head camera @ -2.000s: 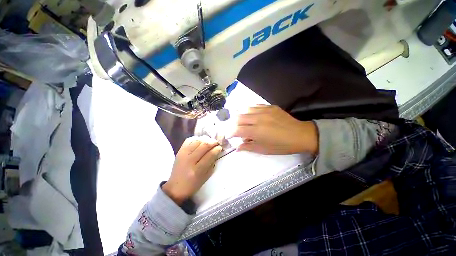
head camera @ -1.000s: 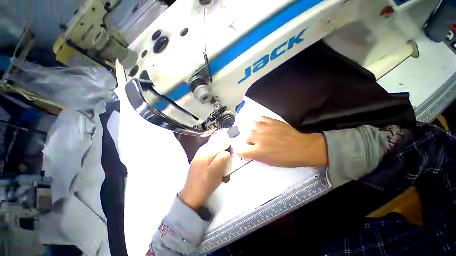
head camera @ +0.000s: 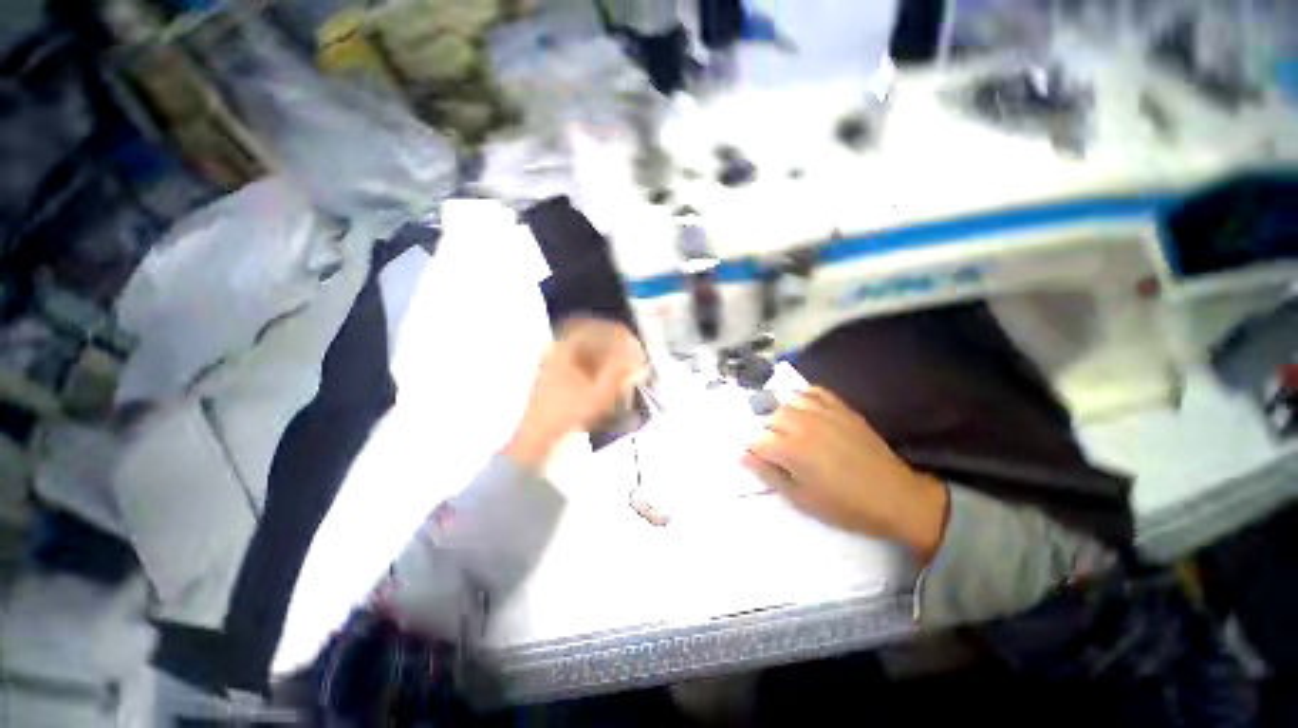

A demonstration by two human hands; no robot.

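Observation:
The picture is blurred. My left hand (head camera: pixel 581 381) is left of the needle area, over a dark fabric piece (head camera: pixel 584 277); dark material shows under its fingers, but its grip is unclear. My right hand (head camera: pixel 847 469) rests palm down on the white table, right of the needle, with fingertips at a pale piece lost in the glare. The presser foot and needle area (head camera: pixel 743 367) lies between the hands. A small brown thread-like piece (head camera: pixel 649 501) lies on the table below my left hand. Stacked dark panels (head camera: pixel 940 377) lie under the machine arm.
The white sewing machine (head camera: pixel 1025 235) with a blue stripe spans the upper right. A long dark strip (head camera: pixel 320 441) and loose white pieces (head camera: pixel 185 491) lie at the left. The table edge scale (head camera: pixel 712 643) runs along the front.
The view has turned, and the machine now sits higher and flatter. My left hand has moved up and left, away from my right hand. The brown piece now lies apart from both hands.

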